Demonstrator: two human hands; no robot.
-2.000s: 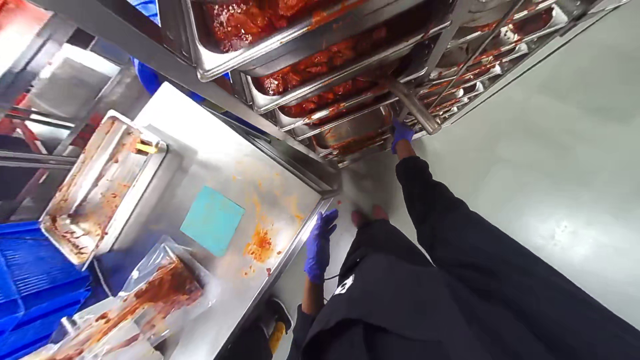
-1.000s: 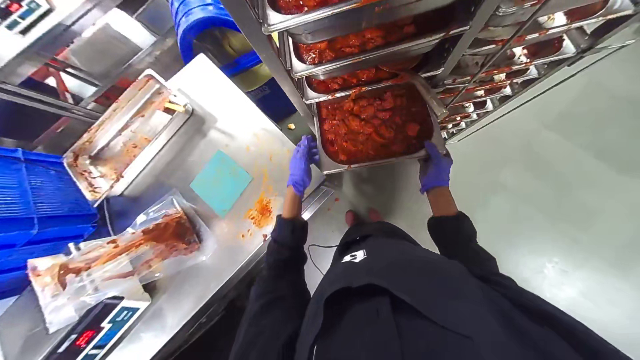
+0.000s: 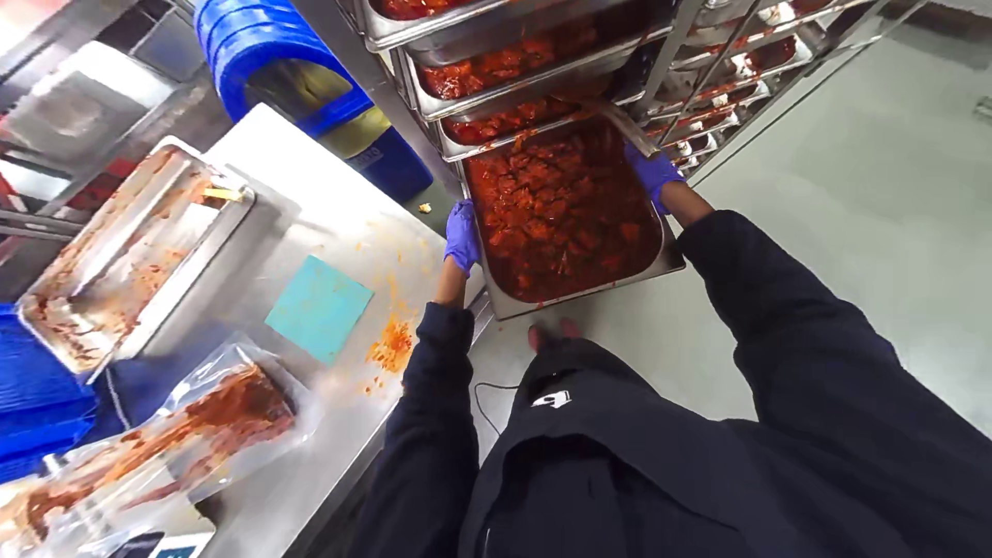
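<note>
A deep stainless steel pan [image 3: 505, 304] full of meat pieces in red sauce [image 3: 562, 213] juts far out from a metal rack, below other filled pans. My left hand [image 3: 463, 236], in a purple glove, is closed on the pan's left rim. On the opposite rim is my right hand [image 3: 653, 177], also gloved, its fingers partly hidden by the pan's edge. A metal utensil handle [image 3: 629, 133] slants out over the pan's back right corner, close to my right hand; whether that hand touches it, I cannot tell.
Left of me stands a steel table [image 3: 291, 256] with a sauce-smeared tray [image 3: 232, 213], a turquoise cloth or sheet [image 3: 319, 308], spilled sauce [image 3: 391, 345] and a stained clear plastic bag [image 3: 302, 403]. Blue bins [image 3: 395, 167] stand behind it. Rack uprights [image 3: 674, 66] rise beside the pans.
Two seconds ago my left hand was empty by the table edge and my right hand was at the rack. Since then the pan has come out of the rack towards me, between both hands.
</note>
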